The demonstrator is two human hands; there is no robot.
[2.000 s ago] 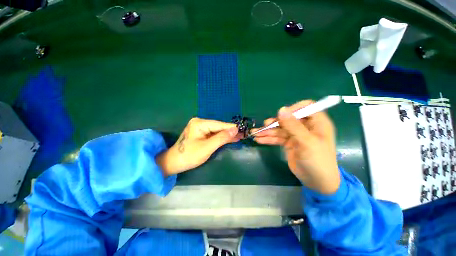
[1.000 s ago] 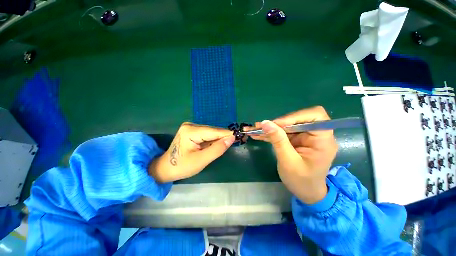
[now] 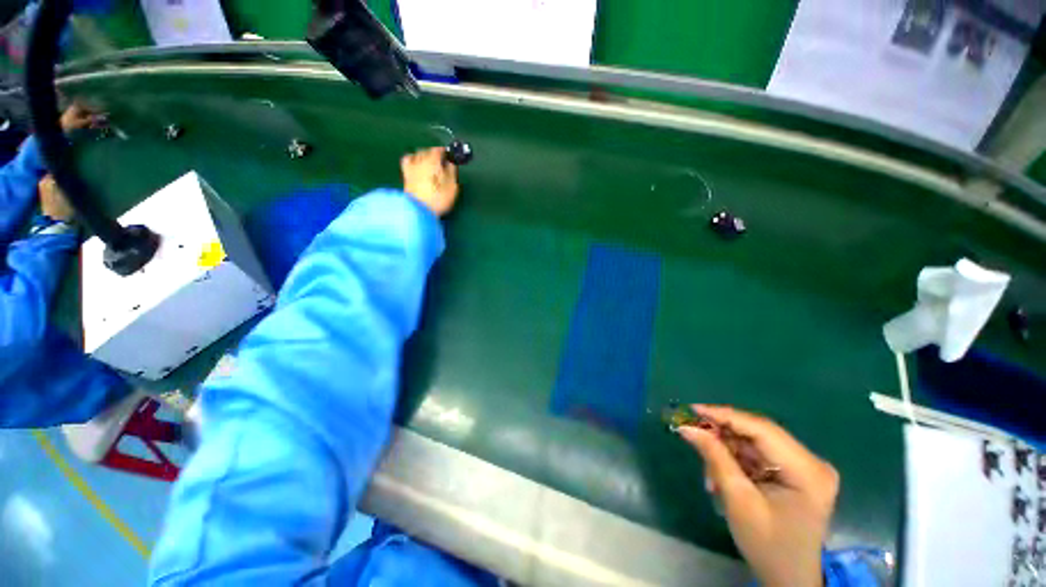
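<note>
My left hand [image 3: 429,181] is stretched out to the far side of the green belt. Its fingertips are at the left edge of a round black housing [image 3: 460,153] and seem to grip it. My right hand [image 3: 774,479] is over the near part of the belt, right of the blue mat [image 3: 610,333]. Its thumb and fingers pinch a small greenish-gold piece [image 3: 679,417]. A small shiny tip shows under its curled fingers; whether that is the tweezers I cannot tell.
Another black housing [image 3: 727,224] lies on the belt [image 3: 528,252]. The parts sheet [image 3: 958,505] and crumpled white wipe [image 3: 950,310] are at right. A white box [image 3: 172,275] carries a gooseneck lamp [image 3: 132,247] at left. Another person's hand [image 3: 80,117] is far left.
The view has swung left. My hands have parted: the left reached far forward to the belt's housing, the right stays near. The black piece between them is gone from there; the tweezers no longer show clearly.
</note>
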